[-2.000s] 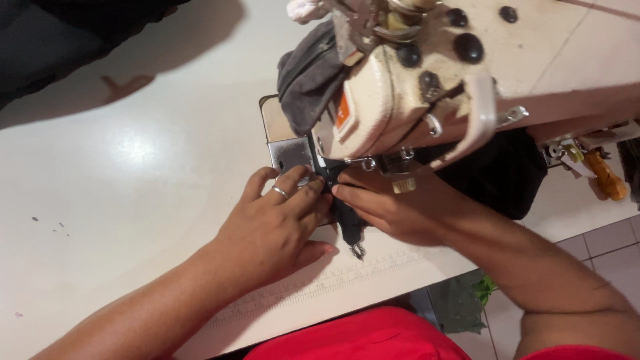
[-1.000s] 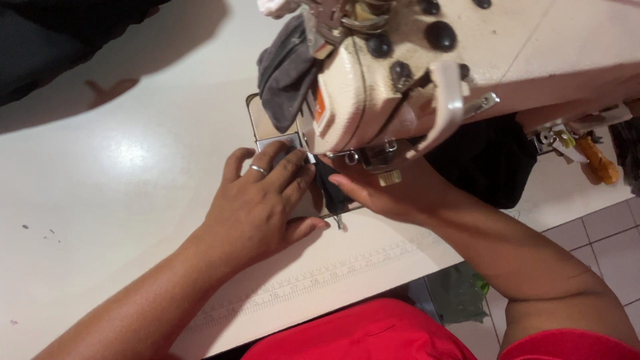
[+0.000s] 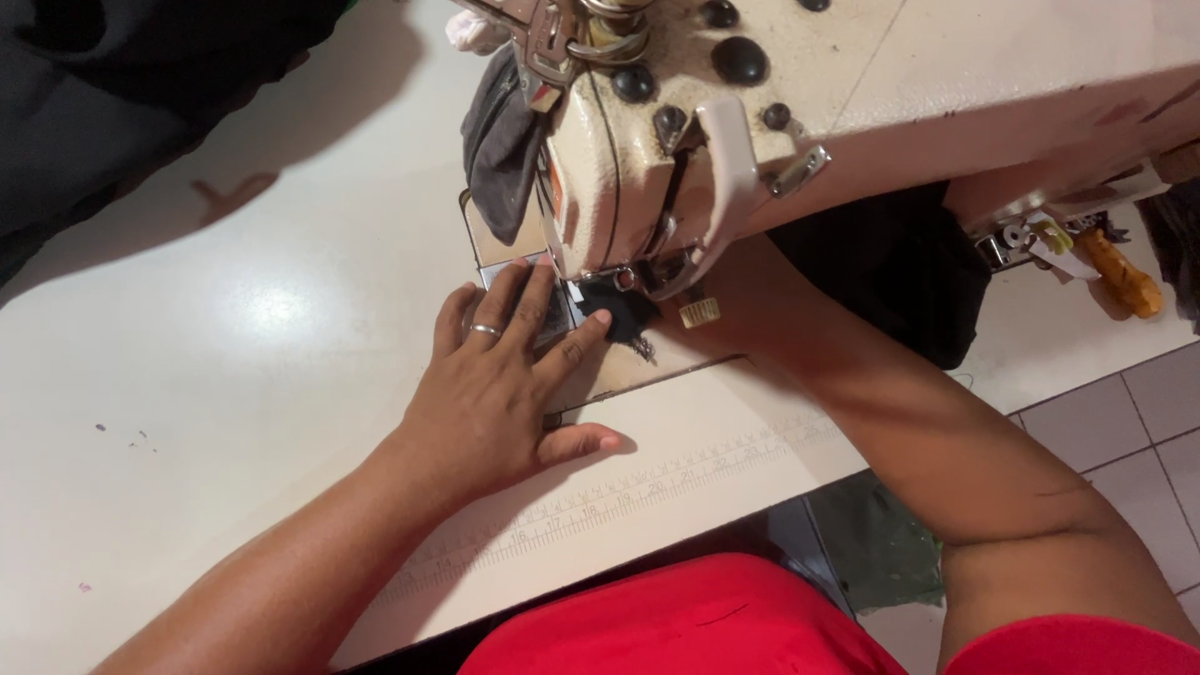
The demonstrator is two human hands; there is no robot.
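Note:
An industrial sewing machine (image 3: 619,159) with a cream head stands over the white table. Black fabric (image 3: 614,309) lies under its needle area, its frayed edge toward me, and more black fabric (image 3: 891,253) is bunched beneath the arm. My left hand (image 3: 497,375), a ring on one finger, lies spread with fingertips on the metal plate (image 3: 553,323) and beside the fabric's left edge. Under the machine head my right hand (image 3: 712,291) reaches in at the fabric's right side; its fingers are mostly hidden, so its hold cannot be told.
Dark cloth (image 3: 141,103) lies at the upper left of the white table (image 3: 234,375). A printed ruler scale (image 3: 609,502) runs along the front edge. Keys (image 3: 553,42) and a grey cloth pouch (image 3: 504,141) are on the machine head. An orange item (image 3: 1116,272) sits at the right.
The black fabric's near end, which stuck out toward me two seconds ago, now lies closer to the needle area. My left hand has spread flatter, and my right hand has gone further under the machine head.

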